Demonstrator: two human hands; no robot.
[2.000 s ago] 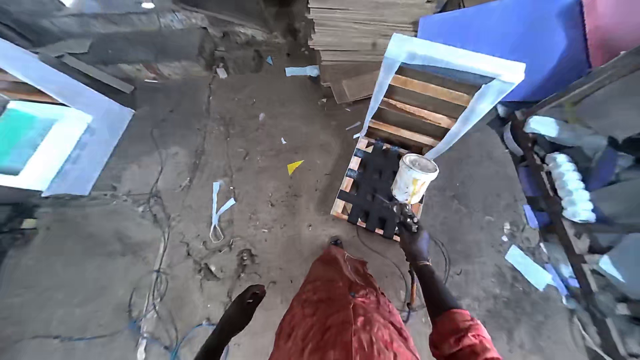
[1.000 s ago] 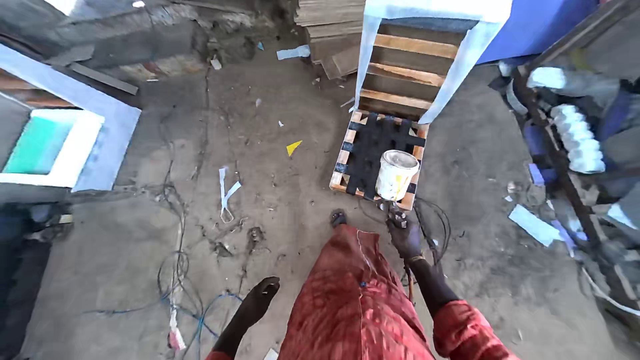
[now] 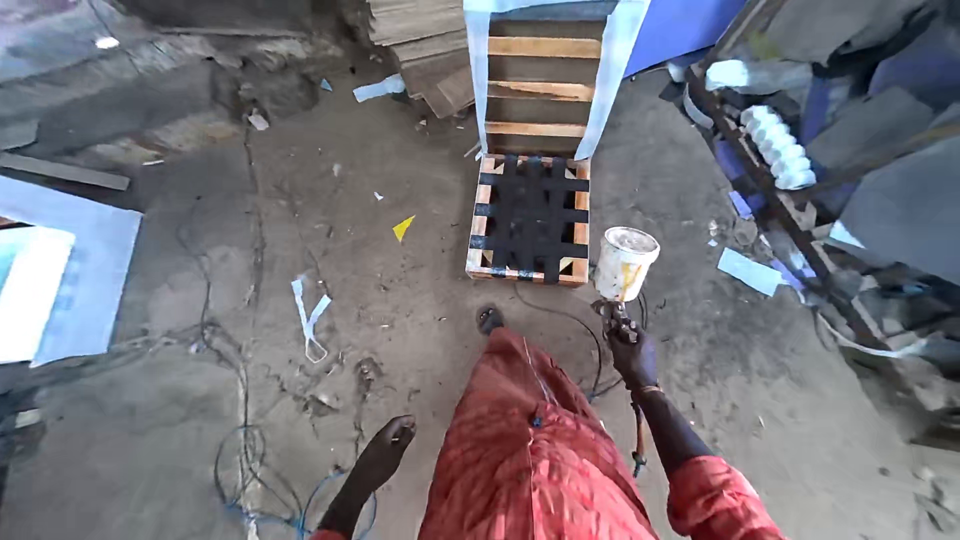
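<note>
My right hand is closed on a spray gun with a white, stained cup on top and a hose hanging below. Just left of the cup stands a chair frame, its wooden seat crossed by woven black webbing. The tall back, with wooden slats and a pale covering on its sides, rises beyond the seat. My left hand hangs low at my left side, away from the chair, and nothing shows in it.
Hoses and cables lie on the floor at left. Stacked brown sheets are behind the chair. A pale-covered frame stands at the left edge. At right, a wooden rack holds assorted material. A yellow scrap lies on the floor.
The cup and spray gun, over the seat in the earlier frames, are now to the right of it, still in my right hand. The view has shifted.
</note>
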